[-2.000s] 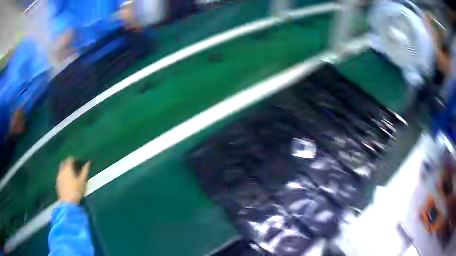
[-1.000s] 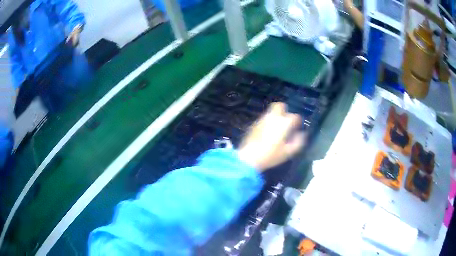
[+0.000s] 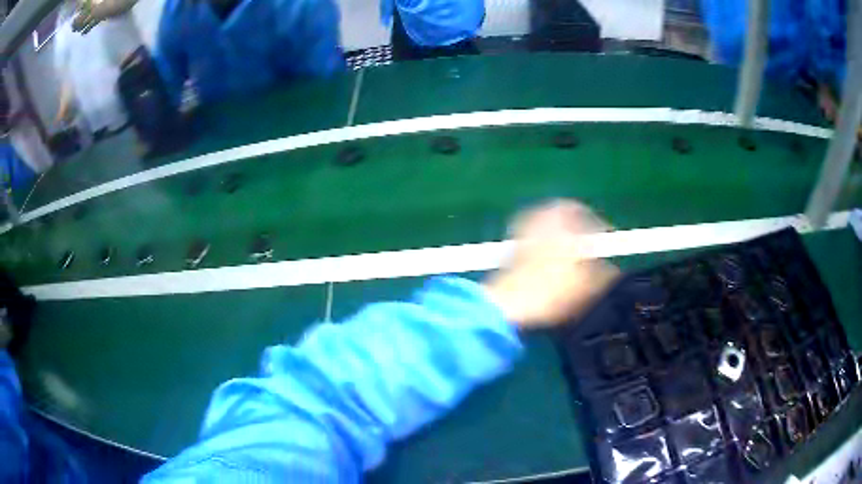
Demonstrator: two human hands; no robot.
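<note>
My left hand (image 3: 558,265) is blurred, in a blue sleeve reaching in from the lower left. It is over the near white rail, at the upper left corner of the black blister tray (image 3: 676,402). Whether it holds anything cannot be told. The tray has square pockets, and one pocket shows a small whitish square part with a dark centre (image 3: 731,362). Small dark housings (image 3: 261,249) lie in a row on the near side of the green conveyor belt (image 3: 406,203) at left; another row of dark pieces (image 3: 444,145) lies along its far side. My right hand is not in view.
White rails (image 3: 236,276) border the belt. Grey posts (image 3: 836,156) stand at the right. People in blue smocks (image 3: 250,47) are across the line. A blue sleeve and a dark object show at the left edge. A white edge shows at the bottom right.
The view has swung left, so the press, fixtures and fan are out of view. My left hand has gone from above the tray's middle to its upper left corner and the near rail.
</note>
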